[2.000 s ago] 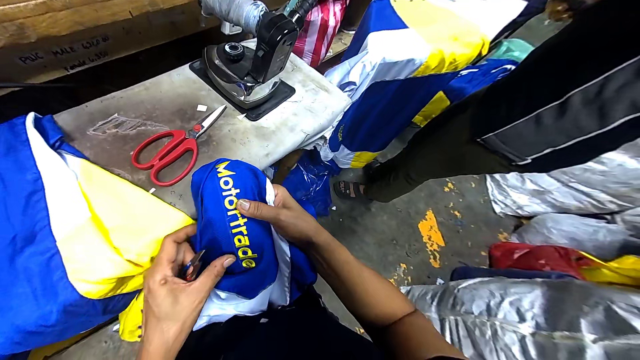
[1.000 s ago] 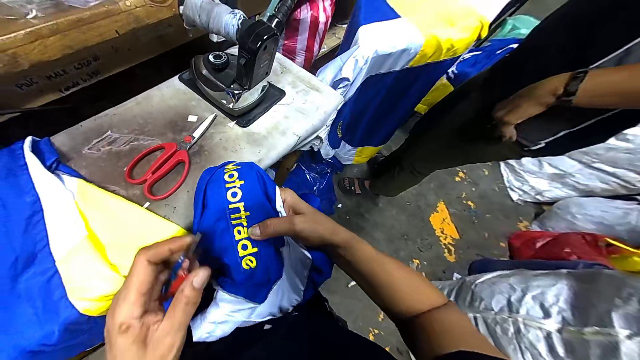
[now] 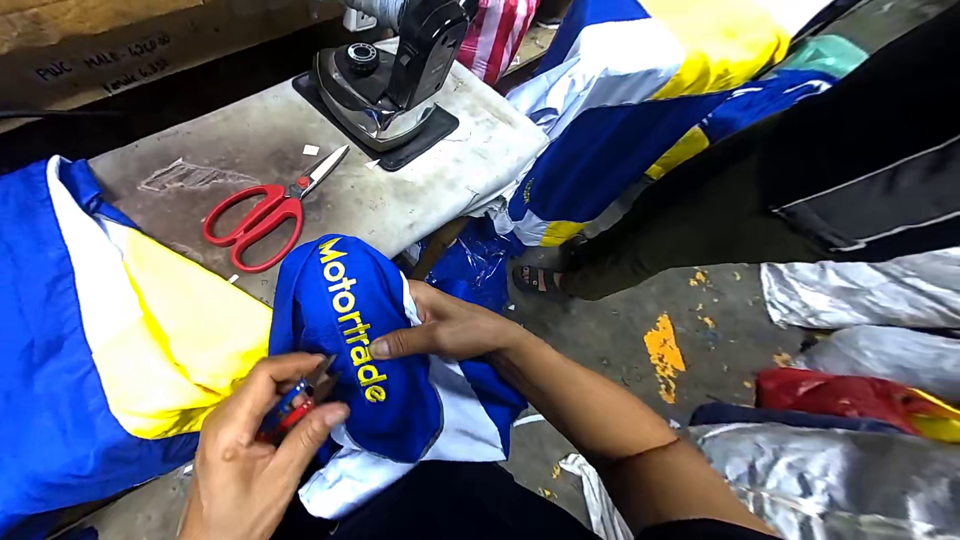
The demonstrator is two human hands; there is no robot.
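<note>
My left hand (image 3: 262,442) grips small thread snips (image 3: 296,409) with red and blue on the handles, their tips close to yellow embroidered lettering. The lettering lies on a blue and white fabric piece (image 3: 360,337), which my right hand (image 3: 457,330) holds from its right side, thumb on top. Beyond the fabric, red-handled scissors (image 3: 259,217) lie on the worktable with blades slightly apart. A blue, white and yellow garment (image 3: 172,322) spreads out at the left.
An electric iron (image 3: 382,97) rests on a dark pad on the worktable (image 3: 480,142). More blue, white and yellow garments (image 3: 615,97) hang behind. A person in dark clothes (image 3: 750,172) stands at the right. Silver-wrapped rolls (image 3: 847,472) lie on the floor.
The snips in my left hand have come back against the lettered fabric since a second ago. The standing person's hand, visible then, is out of view.
</note>
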